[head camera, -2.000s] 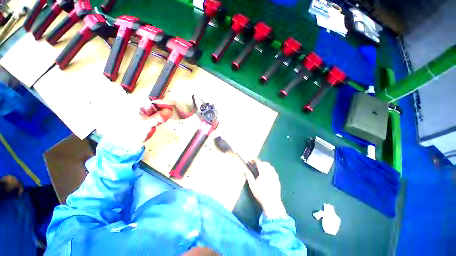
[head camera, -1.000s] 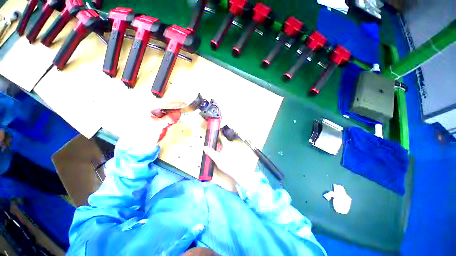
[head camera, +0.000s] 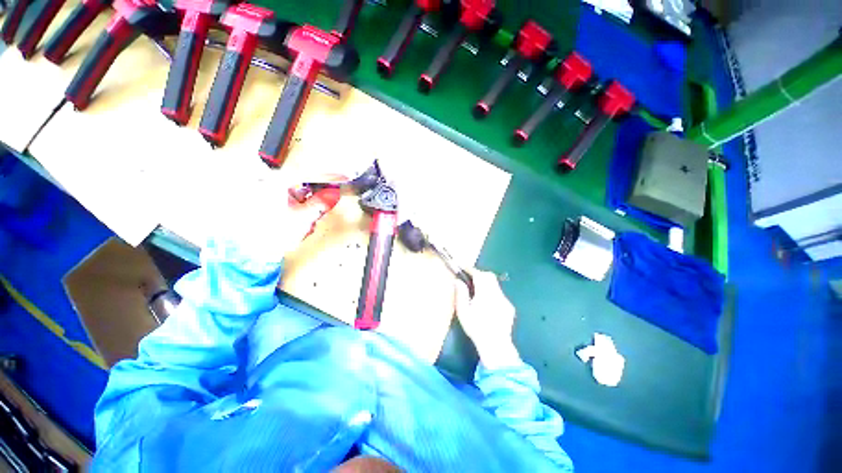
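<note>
A tool body (head camera: 375, 270) with a dark grip and red edges lies on the tan board, its open metal head (head camera: 378, 195) pointing away from me. My left hand (head camera: 314, 205), in a glove with red-orange fingers, is at the left of the head. Its fingers meet a dark part (head camera: 369, 175) beside the head; the exact grip is unclear. My right hand (head camera: 485, 309) is closed on the handle of a mallet (head camera: 413, 236). The mallet's dark head is just right of the tool body, near its upper end.
Rowed red-headed tool units (head camera: 289, 97) stand along the board's far side and on the green bench (head camera: 526, 242). At the right are a silver metal piece (head camera: 585, 248), a blue cloth (head camera: 667, 288), a white wipe (head camera: 602, 359) and a grey-green box (head camera: 671, 178). A cardboard box (head camera: 111, 300) is lower left.
One second ago my right hand was on the tool body's grip, with the mallet beside it. It has moved right and now holds the mallet handle. My left hand stays by the head.
</note>
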